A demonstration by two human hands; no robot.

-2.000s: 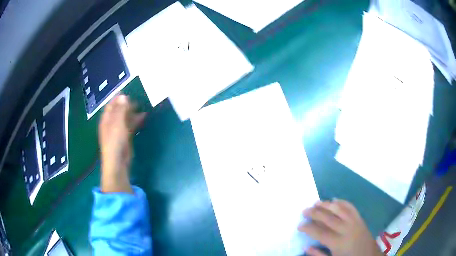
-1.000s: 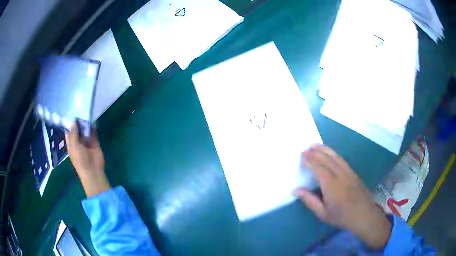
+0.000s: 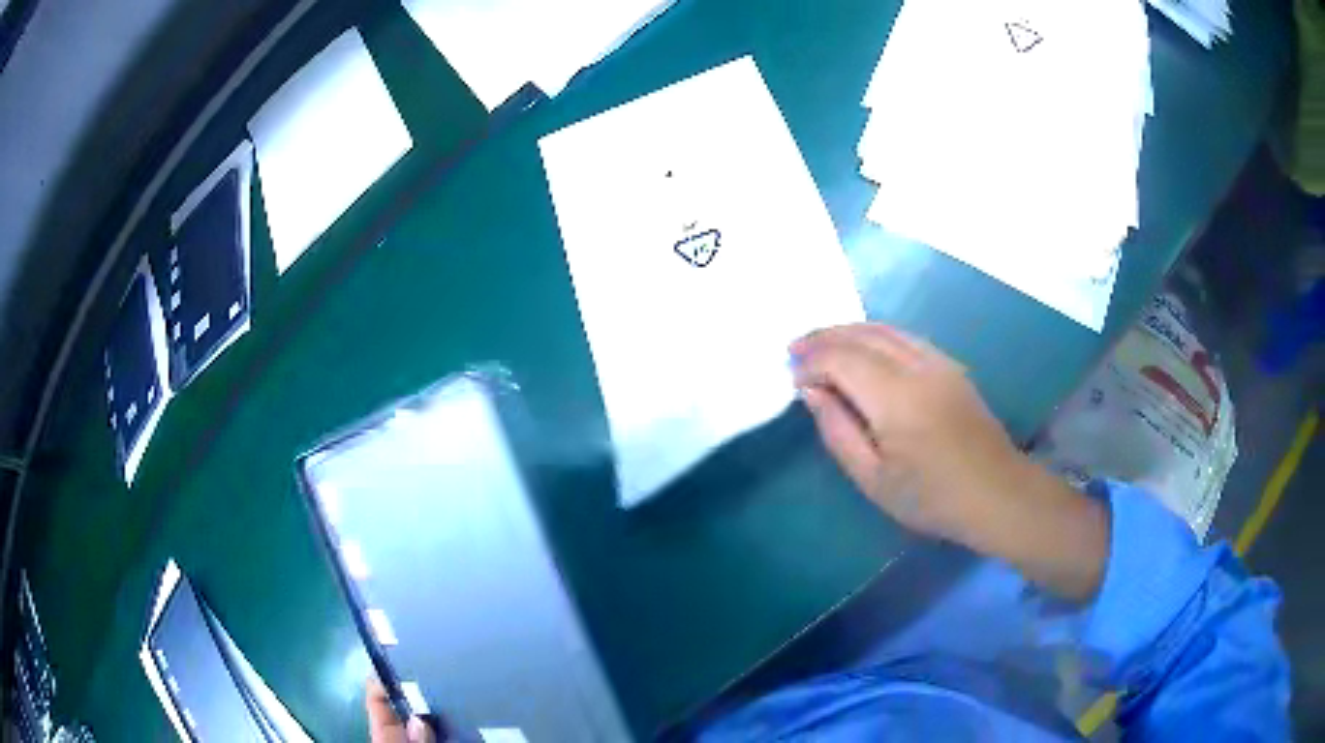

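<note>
My left hand (image 3: 390, 717), mostly cut off by the bottom edge, holds a panel (image 3: 451, 559) by its edge. The panel has a silvery glare, a narrow dark edge and small white tabs along its left side. It is tilted over the bench, left of the sleeve. A white protective sleeve (image 3: 676, 319) with a triangle mark and a dot lies in front of me. My right hand (image 3: 908, 421) pinches the sleeve's near right corner. The sleeve and panel are apart.
A fanned sleeve stack (image 3: 1003, 160) is at upper right. Two dark panels (image 3: 211, 269) lie on white sheets at left, beside a bare white sheet (image 3: 331, 145). White sleeves (image 3: 523, 37) lie at the top. A framed panel (image 3: 204, 653) is at lower left. A printed white bag (image 3: 1163, 407) is at right.
My left hand has brought the panel from the upper left down to the near bench. My right hand has shifted from the sleeve's side to its near corner. The view has shifted.
</note>
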